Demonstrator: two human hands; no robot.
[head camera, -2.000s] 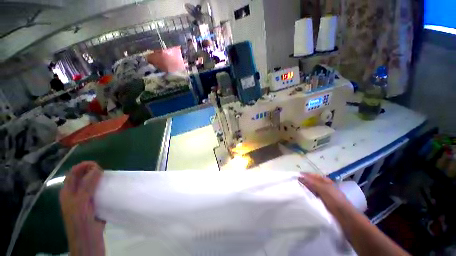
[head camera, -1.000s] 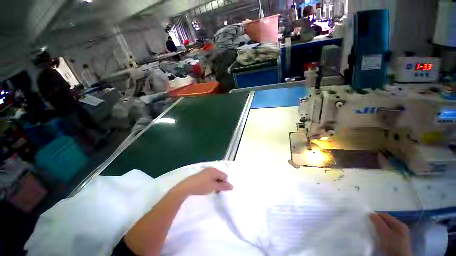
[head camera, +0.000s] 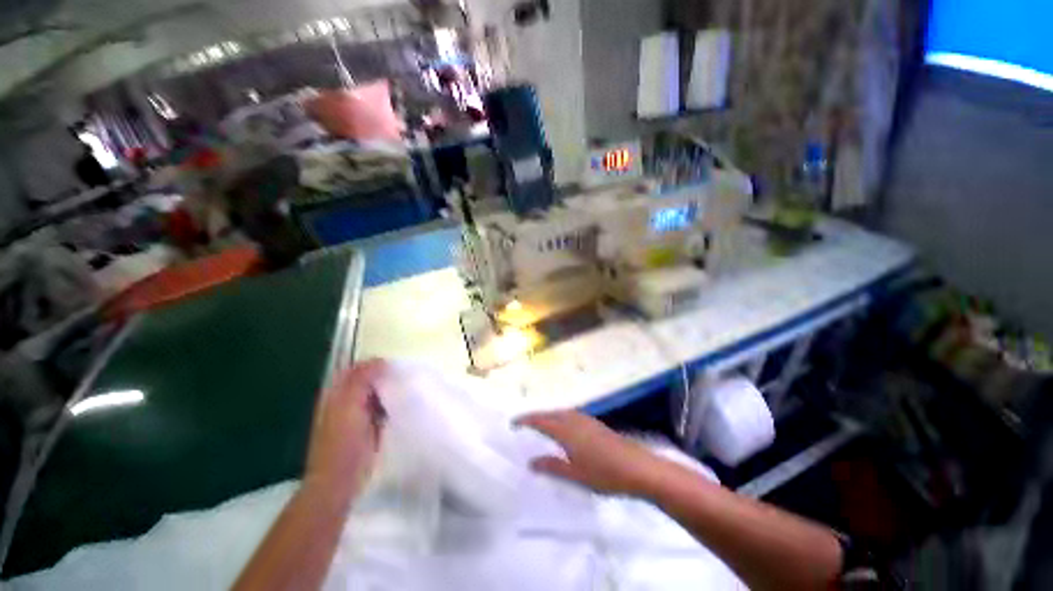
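Observation:
The white fabric (head camera: 462, 508) lies over the front of the table and my lap, blurred by motion. My left hand (head camera: 349, 421) grips its raised upper edge at the left, in front of the needle area. My right hand (head camera: 589, 453) is over the fabric to the right, fingers apart, thumb and index finger spread; whether it pinches any cloth is blurred. The sewing machine (head camera: 577, 248) stands behind the hands with its lamp lit at the needle (head camera: 509, 337). No cloth shows under the needle.
A dark green table (head camera: 208, 381) adjoins at the left. A white roll (head camera: 737, 420) hangs below the table edge at the right. Two thread cones (head camera: 659, 74) and a bottle (head camera: 797, 208) stand behind. Clothing heaps and an orange bin (head camera: 191, 277) are at the back left.
The view has swung right. My hands have come closer together, and my left hand has lifted a gathered part of the fabric. The fabric at the left now lies lower.

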